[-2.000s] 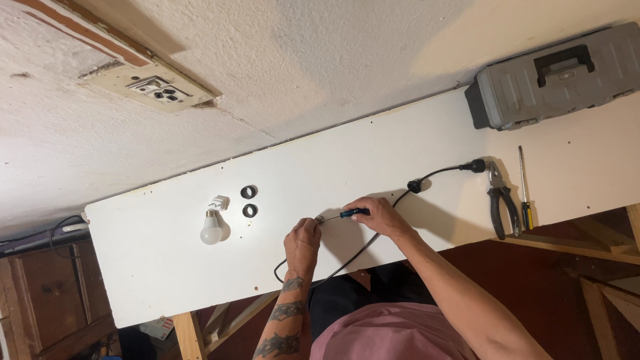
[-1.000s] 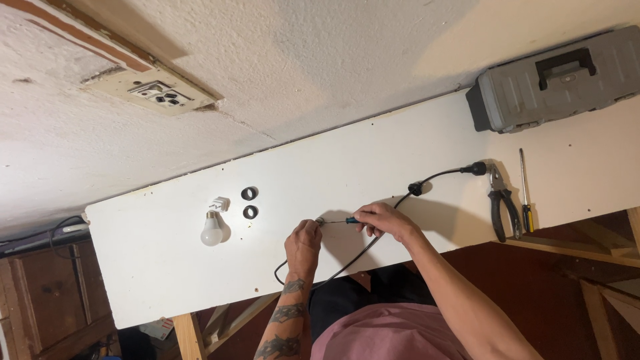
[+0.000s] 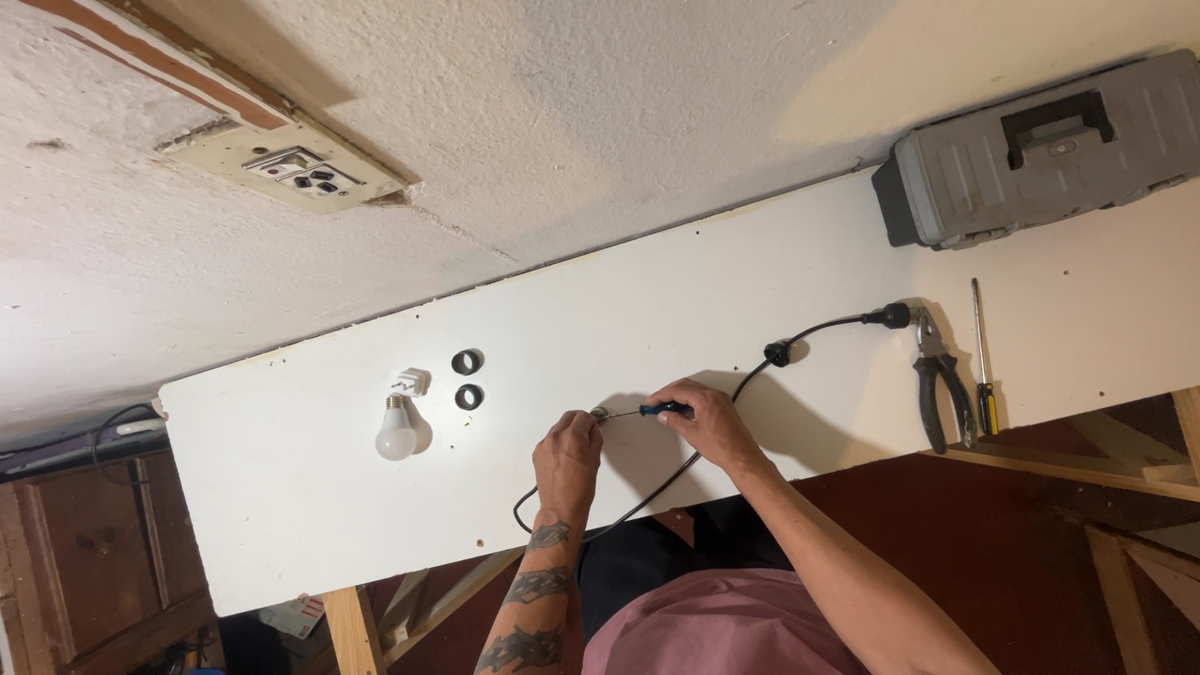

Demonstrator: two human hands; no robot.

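Observation:
My left hand (image 3: pixel 569 452) pinches a small fitting (image 3: pixel 600 412) that my fingers mostly hide; its exact kind cannot be told. My right hand (image 3: pixel 698 419) holds a small screwdriver (image 3: pixel 664 409) by its blue handle, with the thin shaft level and its tip at the fitting. A black electrical cable (image 3: pixel 661 489) loops from beside my left hand, passes under my right hand and runs through a round black part (image 3: pixel 777 353) to a black connector (image 3: pixel 886 316). Left of my hands lie two black rings (image 3: pixel 466 362), an LED bulb (image 3: pixel 396 433) and a white plastic piece (image 3: pixel 411 382).
Black-handled pliers (image 3: pixel 930 375) touch the connector at the right, beside a long screwdriver (image 3: pixel 982 366). A grey toolbox (image 3: pixel 1059 150) stands on the white board (image 3: pixel 309 469) against the wall. A wall outlet plate (image 3: pixel 291 169) is at the upper left.

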